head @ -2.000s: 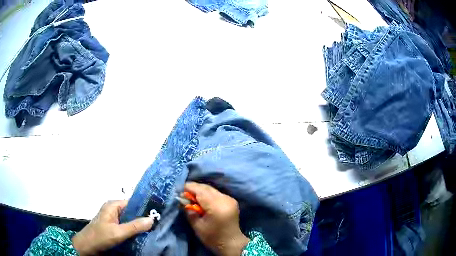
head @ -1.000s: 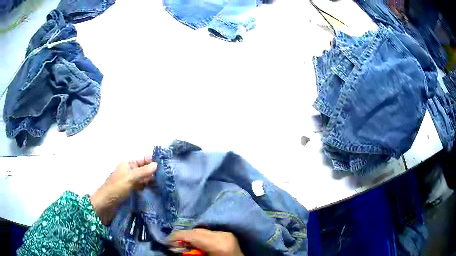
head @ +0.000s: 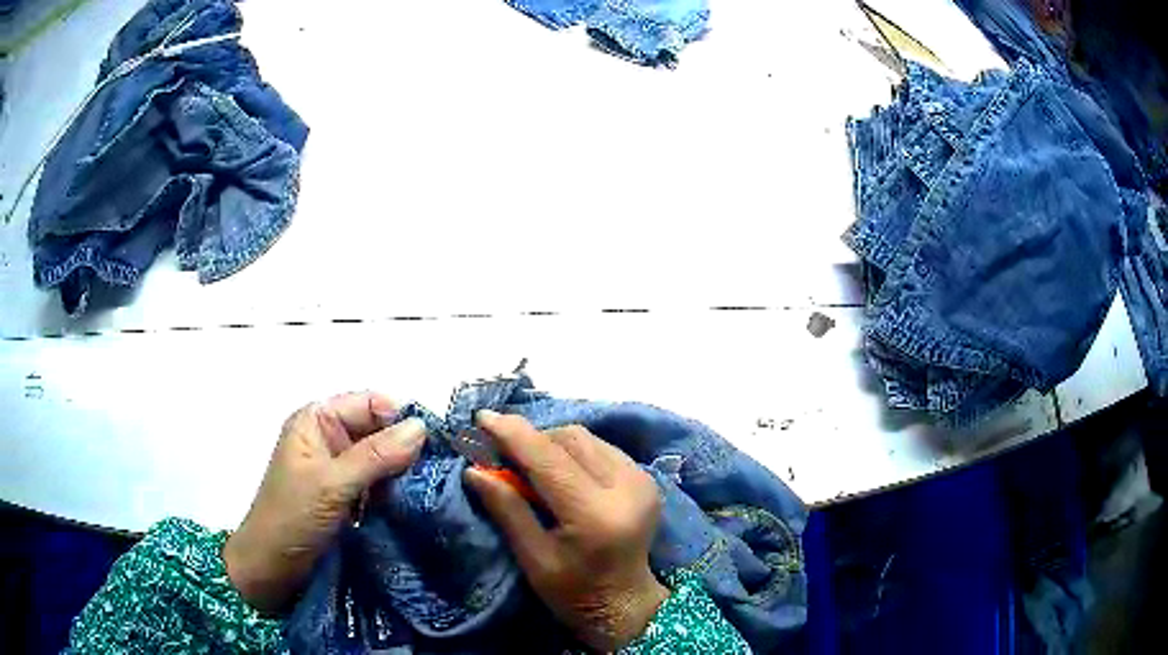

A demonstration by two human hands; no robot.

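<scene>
A blue denim garment (head: pixel 615 448) lies bunched at the table's front edge and hangs toward me. My left hand (head: pixel 327 480) pinches an edge of it between thumb and fingers. My right hand (head: pixel 576 512) holds small snips (head: pixel 502 479) with an orange handle. Their metal blades are at the garment's edge, just right of my left fingertips. The blade tips are partly hidden by the cloth and fingers.
A tied denim bundle (head: pixel 167 166) lies at the left of the white curved table (head: pixel 538 218). Stacked denim pieces (head: pixel 1012 230) lie at the right. Light blue denim (head: pixel 640 23) is at the far edge of view. Blue crates (head: pixel 909 563) stand below at the right.
The garment has been turned and bunched, and its white label no longer shows clearly. My right hand has moved up with the snips, close to my left hand, which still pinches cloth.
</scene>
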